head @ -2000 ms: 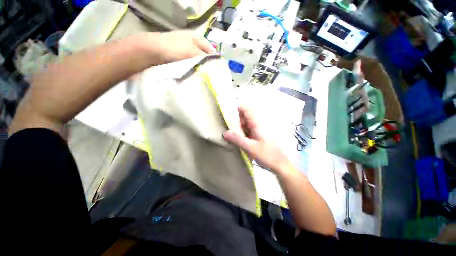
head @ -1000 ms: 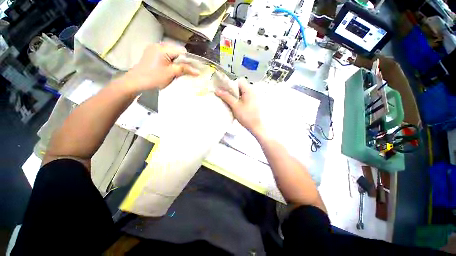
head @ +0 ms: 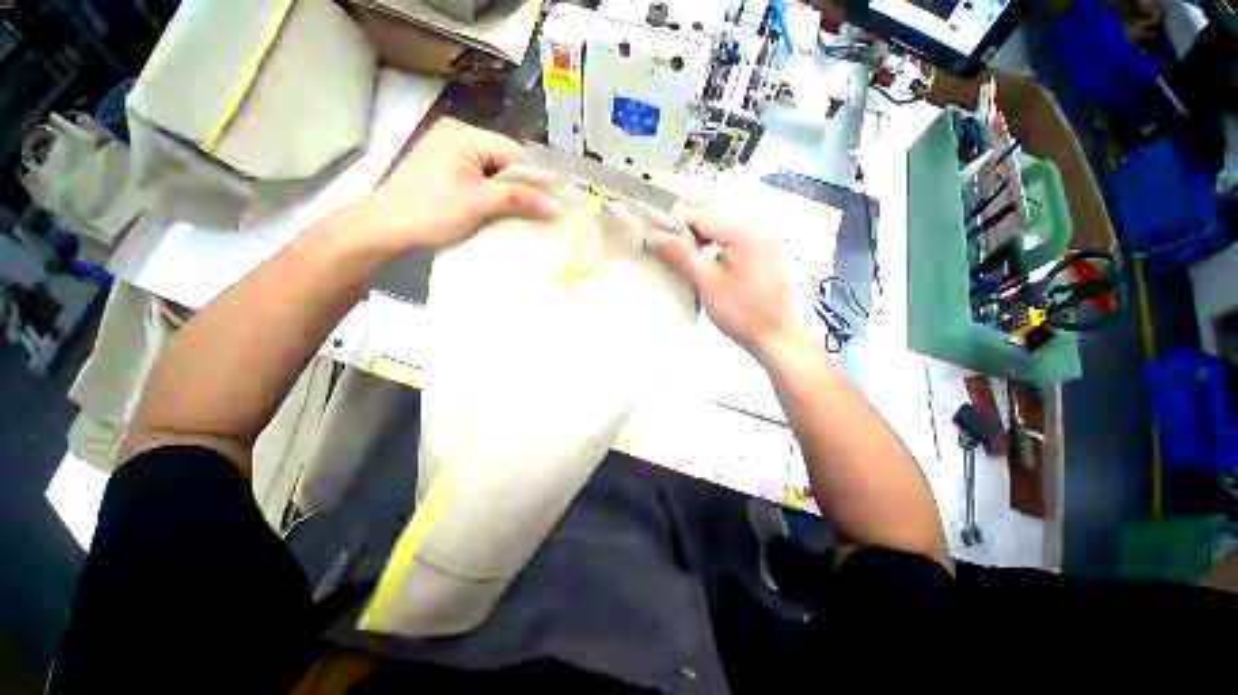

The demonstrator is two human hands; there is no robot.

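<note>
A beige bag piece point(head: 530, 367) with yellow edge binding hangs from both my hands over the table's front edge, its lower end in front of my dark apron. My left hand point(head: 469, 190) grips its top edge at the left, fingers curled over it. My right hand point(head: 726, 265) grips the same top edge at the right, thumb on the near side. The top edge is stretched between the hands, just in front of the white sewing machine head point(head: 635, 92). The inside of the piece is mostly hidden.
A beige bag body point(head: 258, 88) with a yellow line lies at the left back. A green tool tray point(head: 937, 258) with tools stands at the right. Dark snips point(head: 831, 315) lie on the table near it. A spanner point(head: 969, 489) lies below the tray. A screen point(head: 937, 25) is at the top.
The piece went from spread out between the hands to hanging lengthwise. My left hand moved onto its top left edge, and my right hand rose to the top edge, then moved slightly right.
</note>
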